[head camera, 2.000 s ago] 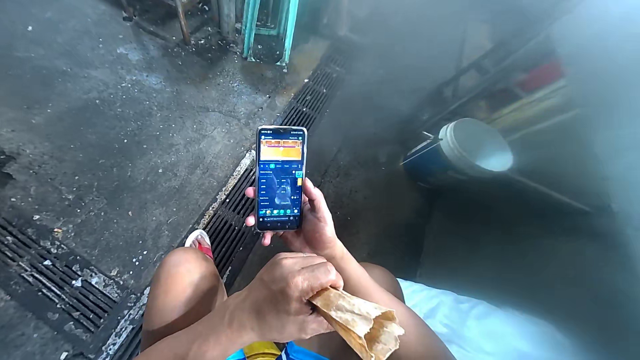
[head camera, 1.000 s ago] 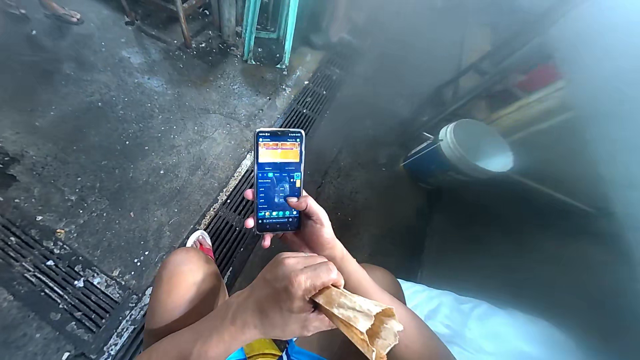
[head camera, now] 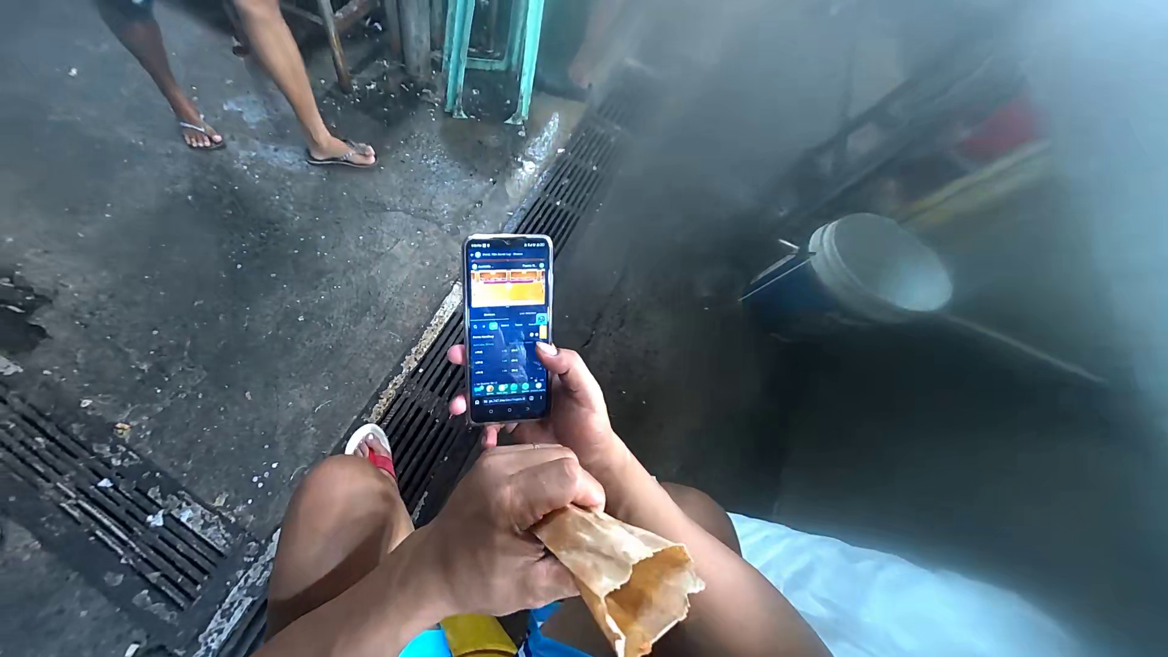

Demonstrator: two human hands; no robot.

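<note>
My right hand [head camera: 570,392] holds a smartphone [head camera: 509,342] upright, screen toward me, with the thumb at the screen's right edge and fingertips around the left side. The screen is lit and shows a page with an orange and yellow picture at the top. In front of that wrist, my left hand [head camera: 520,525] is closed around the neck of a crumpled brown paper bag [head camera: 630,575]. The bag's torn-edged mouth points down and to the right; what it contains cannot be seen.
A white and blue bucket [head camera: 881,265] lies tilted at the right amid haze. Metal drain grates [head camera: 438,392] cross the wet concrete floor [head camera: 219,301]. A person's legs in flip-flops [head camera: 342,153] stand upper left, near a teal metal frame [head camera: 493,64]. White sheeting [head camera: 858,584] lies lower right.
A person's feet, at the top left edge one second ago, have come further into view with the lower legs. My right thumb has shifted over the screen to its right edge. The paper bag stays held.
</note>
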